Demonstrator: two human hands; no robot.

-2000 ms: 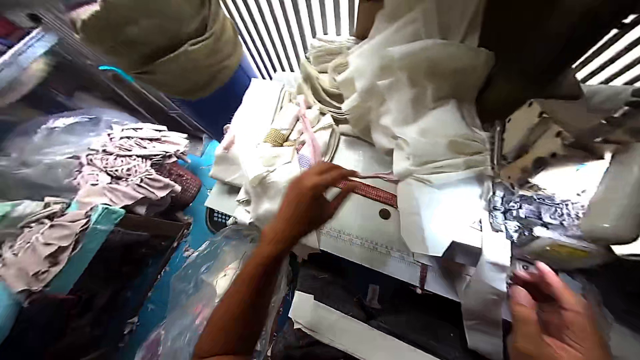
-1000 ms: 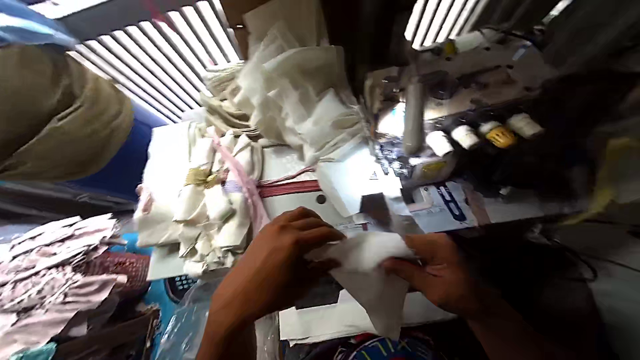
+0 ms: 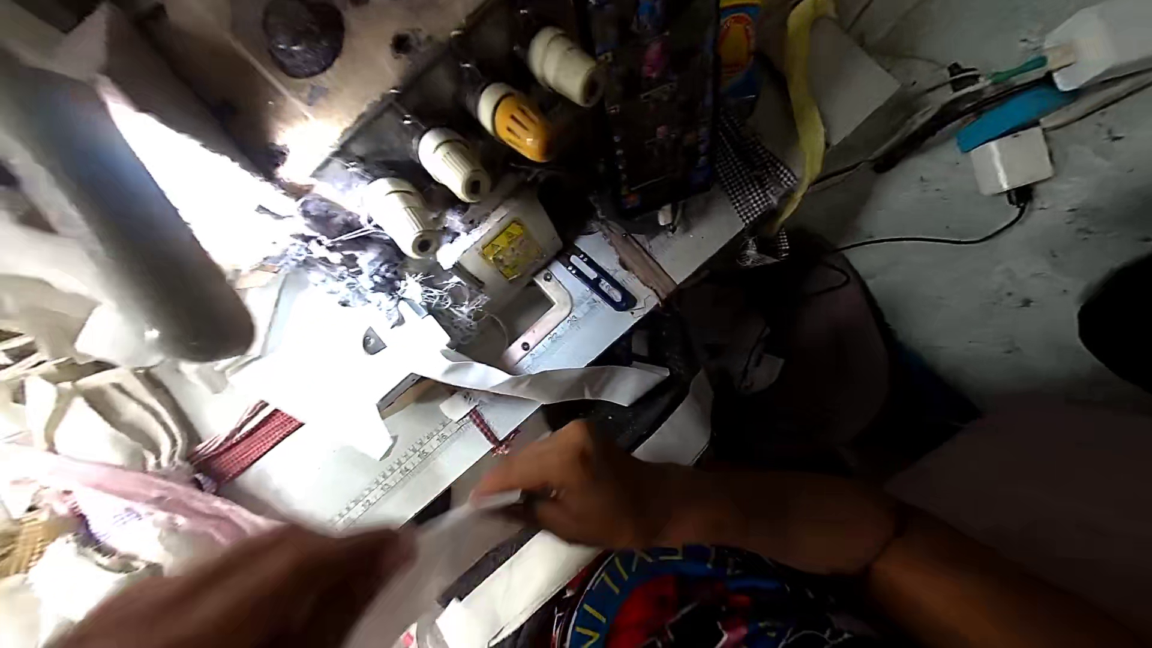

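Pale cloth [image 3: 441, 558] stretches between my two hands near the front edge of a sewing machine table [image 3: 396, 490]. My left hand [image 3: 261, 585], blurred at the lower left, is on the cloth's left part. My right hand [image 3: 580, 495] pinches its upper right edge between thumb and fingers. Beyond them, a white fabric strip [image 3: 558, 382] runs from the brightly lit machine bed over the table edge. A red checked band [image 3: 247, 445] lies on the table, left of a printed ruler scale [image 3: 396, 468]. Blue-handled thread snips [image 3: 598, 279] rest farther right.
Several thread-tension knobs [image 3: 454, 162] line the sewing machine. A grey lamp tube [image 3: 135, 207] crosses the upper left. Loose lint [image 3: 342, 261] gathers by the machine. A dark phone-like screen [image 3: 652, 99] stands behind. Piled cloth [image 3: 108, 414] fills the left; cables [image 3: 945, 241] run along the right wall.
Two seconds ago my hands were far apart; one second ago they came together on the pale cloth, and both remain at it. The view has swung strongly to the right.
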